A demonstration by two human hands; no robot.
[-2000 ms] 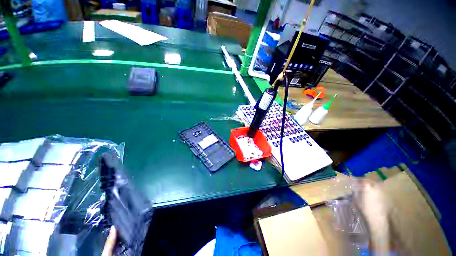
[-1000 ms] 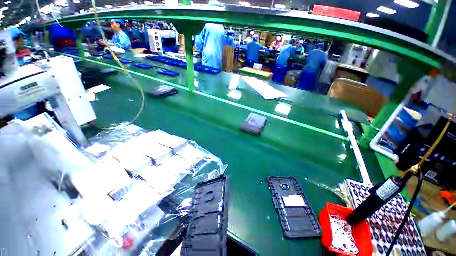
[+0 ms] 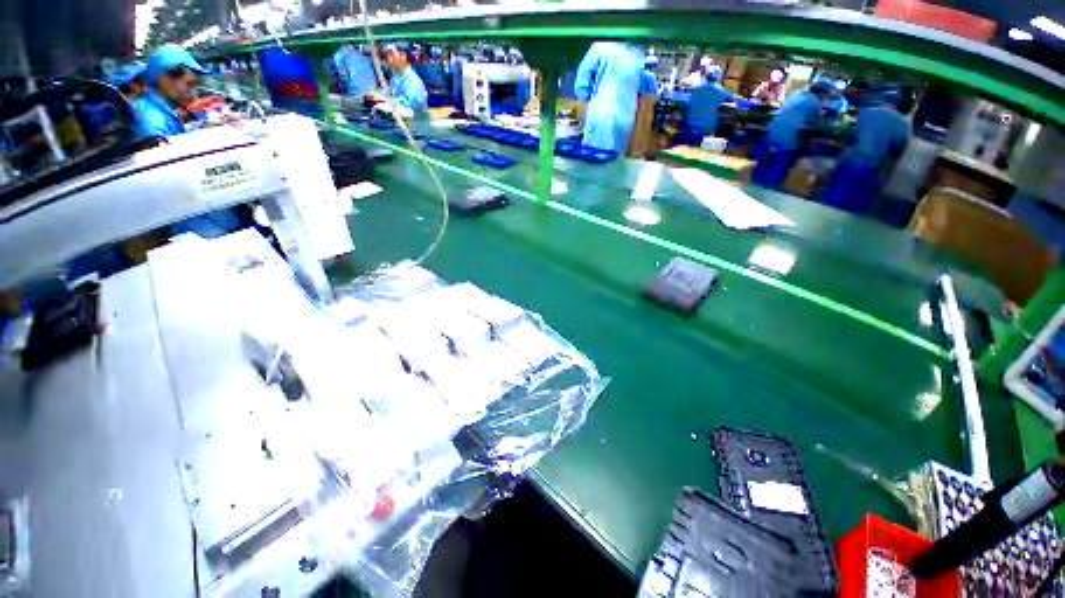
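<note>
A black housing shell point(image 3: 730, 555) shows at the bottom edge, inner side up, overlapping the near part of a second shell. That second shell point(image 3: 765, 473) lies on the green bench with a silver-white plate point(image 3: 777, 498) in it. I cannot tell if the nearer shell is held or resting. Neither of my hands is in view. The red parts tray point(image 3: 874, 549) with small white-pink pieces sits to the right, with the black screwdriver point(image 3: 993, 520) over it.
Bagged silver-white plate stacks point(image 3: 479, 350) lie left of the shells, beside the white machine point(image 3: 105, 386). A dark block point(image 3: 681, 285) sits farther back on the green bench point(image 3: 561, 280). Dotted sheets point(image 3: 958, 496) lie at right. People in blue work beyond the shelf.
The view has swung left, away from the carton. The nearer shell, earlier left of the plate-bearing shell, now overlaps it. My hands, partly seen two seconds ago, are out of view.
</note>
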